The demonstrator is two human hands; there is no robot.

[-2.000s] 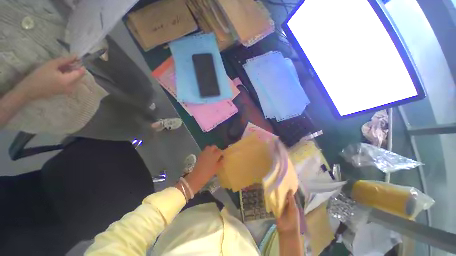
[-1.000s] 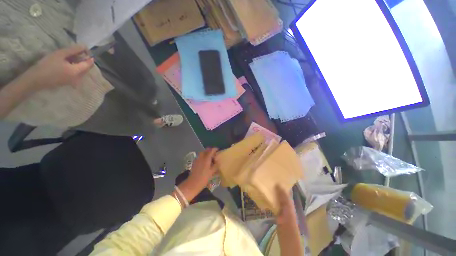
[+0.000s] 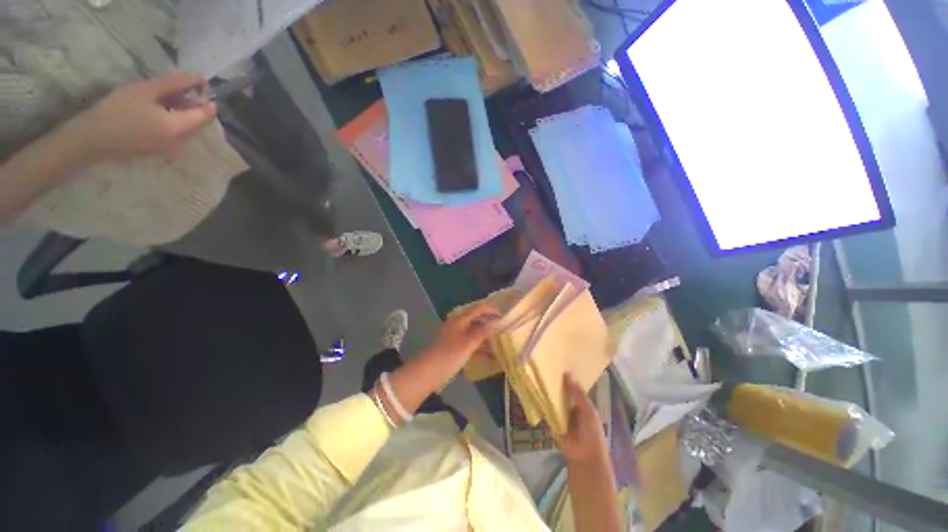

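Observation:
A thick bundle of tan-brown kraft envelopes or cards [image 3: 570,348] is held above the near edge of the desk, partly fanned at its upper left. My left hand [image 3: 468,338], with a pale bracelet at the wrist, grips the bundle's left edge. My right hand [image 3: 584,426] grips its lower right edge. A pink and white sheet [image 3: 549,272] shows at the bundle's far side. A calculator [image 3: 528,428] lies partly hidden below the bundle.
Blue sheets [image 3: 411,135] bear a mobile phone [image 3: 452,145], with pink slips [image 3: 463,229] beneath. More blue slips [image 3: 598,177] lie before the monitor [image 3: 759,125]. A yellow roll [image 3: 795,421] and clear plastic [image 3: 790,338] are at the right. Another person's hand [image 3: 156,114] is at the left.
My left hand has moved right onto the bundle's edge. The leaves that were spread between my hands are now closer together. The view has shifted slightly.

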